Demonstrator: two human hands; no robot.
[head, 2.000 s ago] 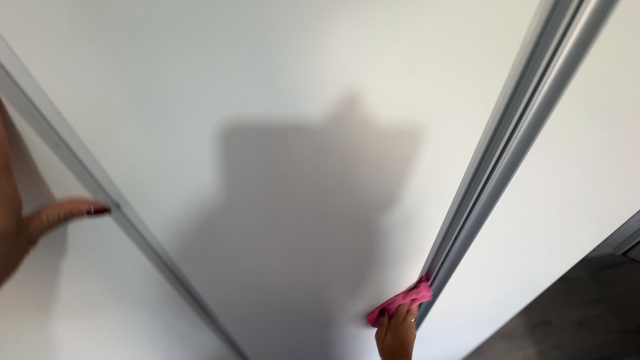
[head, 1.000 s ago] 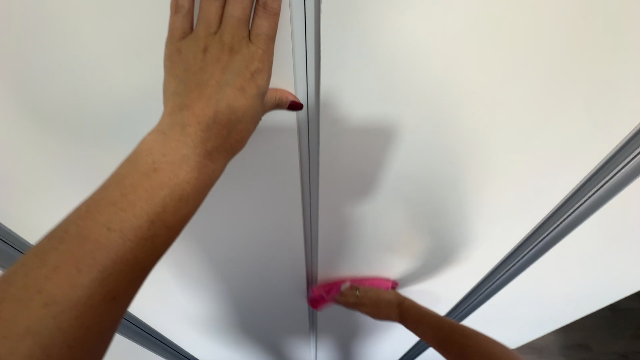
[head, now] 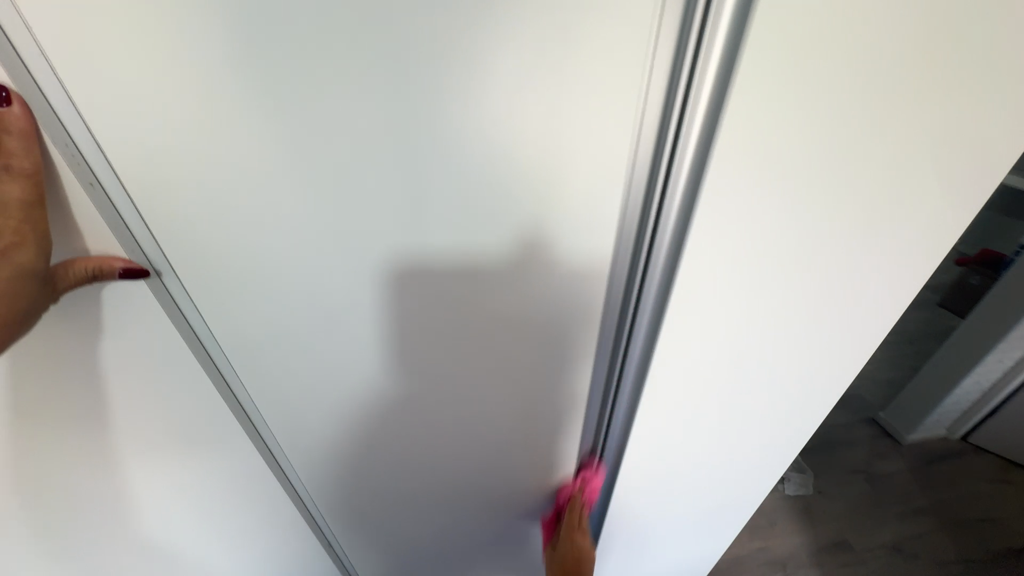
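At the bottom of the view my right hand (head: 571,538) presses a pink cloth (head: 576,496) against the lower part of a grey metal door profile (head: 656,216). The cloth is a little blurred and also touches the white panel (head: 480,160) beside the profile. My left hand (head: 32,240), with dark red nails, is at the left edge, its palm side against the white surface and its thumb reaching to a thin metal strip (head: 192,312). It holds nothing; its fingers are partly cut off by the frame.
A second white panel (head: 824,200) lies right of the profile. Beyond its edge show a wood-look floor (head: 848,512), a small pale object (head: 798,478) on it, a white wall end with skirting (head: 960,384) and a red item (head: 982,258) farther back.
The right hand with the pink cloth has gone from the thin middle strip to the thicker profile on the right. The view has shifted right. The left thumb stays at the thin strip.
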